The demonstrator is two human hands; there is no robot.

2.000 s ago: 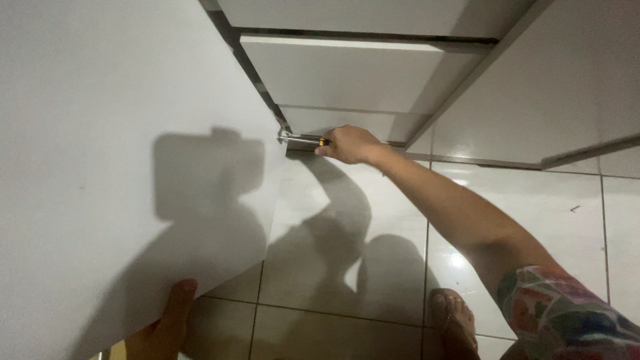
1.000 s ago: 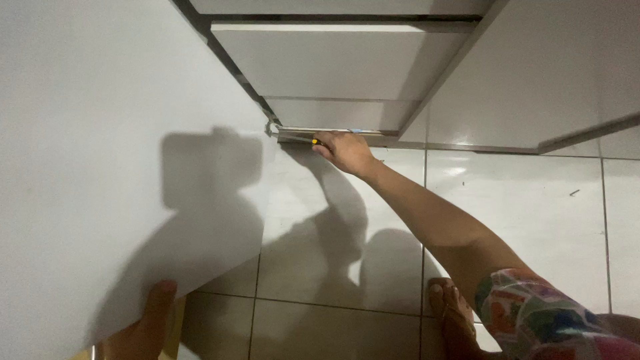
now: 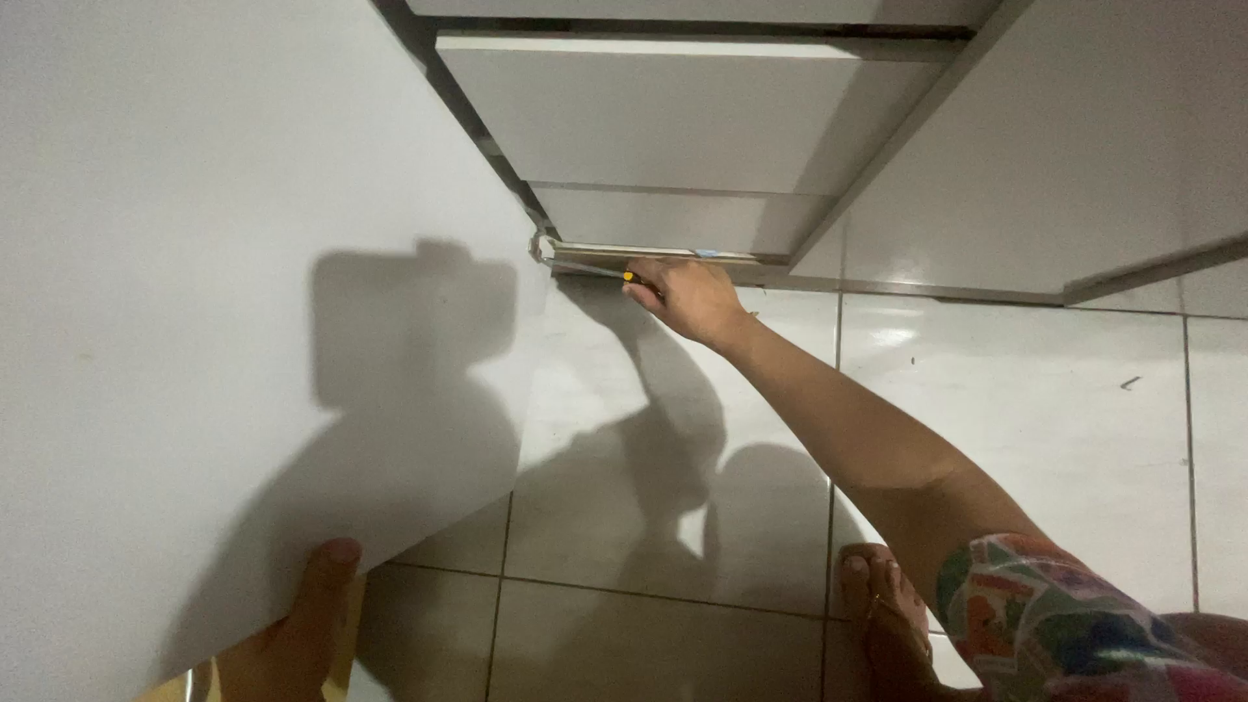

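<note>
In my right hand (image 3: 694, 297) is a screwdriver (image 3: 590, 267) with a black and yellow handle. Its thin metal shaft points left to a small metal hinge (image 3: 539, 248) at the inner edge of a white door panel (image 3: 244, 175). Whether the tip sits in a screw is too small to tell. My left hand (image 3: 297, 619) grips the lower outer edge of the door panel, thumb on its white face, fingers mostly hidden behind it.
White drawer fronts (image 3: 673, 117) stand beyond the hinge, with a cabinet side panel (image 3: 1053, 146) at the right. Below are light floor tiles (image 3: 1004, 409) with small debris (image 3: 1131, 382). My bare foot (image 3: 882, 595) is near the lower right. Shadows fall over door and floor.
My right hand stays near the hinge with the screwdriver, whose shaft now tilts up toward the left. My left hand keeps its hold on the door edge.
</note>
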